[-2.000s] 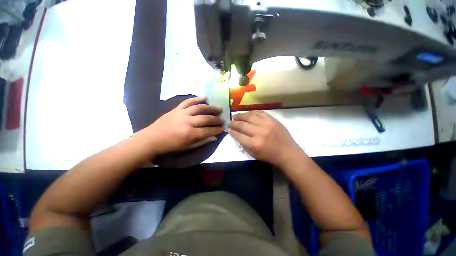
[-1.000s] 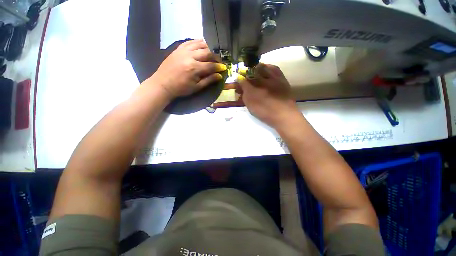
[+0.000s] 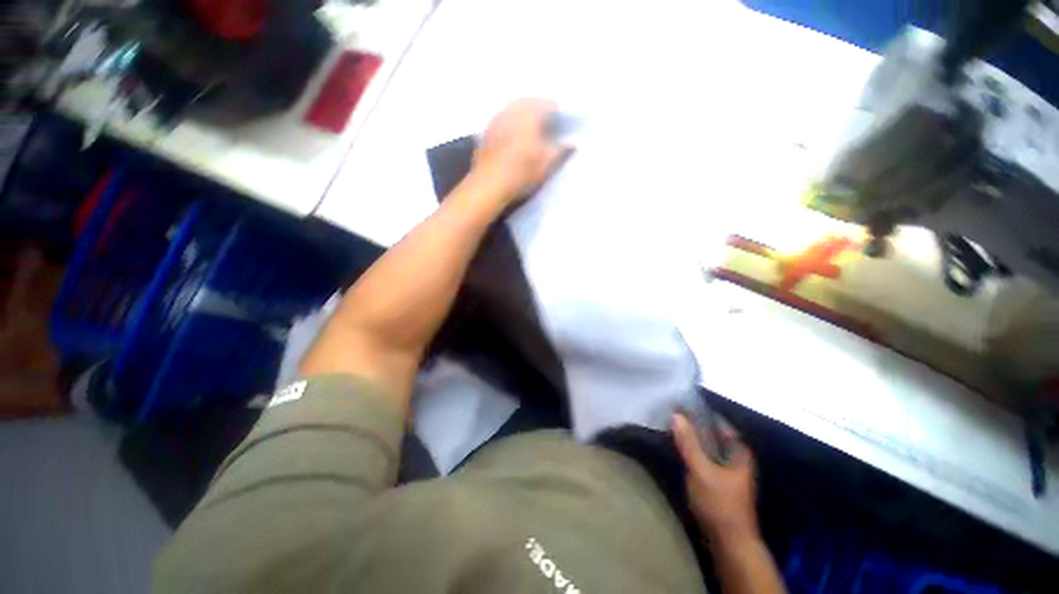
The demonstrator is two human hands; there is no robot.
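A fabric panel [image 3: 604,302] with a light grey-white face and a dark grey-brown face lies partly on the white table and hangs over its front edge towards my lap. My left hand [image 3: 519,145] grips its far end on the table. My right hand [image 3: 717,464] holds its near right end at the table's front edge. The sewing machine head [image 3: 906,151] is to the right, with no fabric seen under its needle area. Both hands are slightly blurred.
An orange-red guard [image 3: 816,265] is beside the needle area. Black-handled scissors [image 3: 966,265] lie under the machine arm. Blue crates [image 3: 261,273] stand below the table at left. A red piece [image 3: 344,91] lies on the neighbouring table.
The view has turned left. Both hands have left the needle area; the fabric has come out from the machine to its left and towards me, and its light face now shows.
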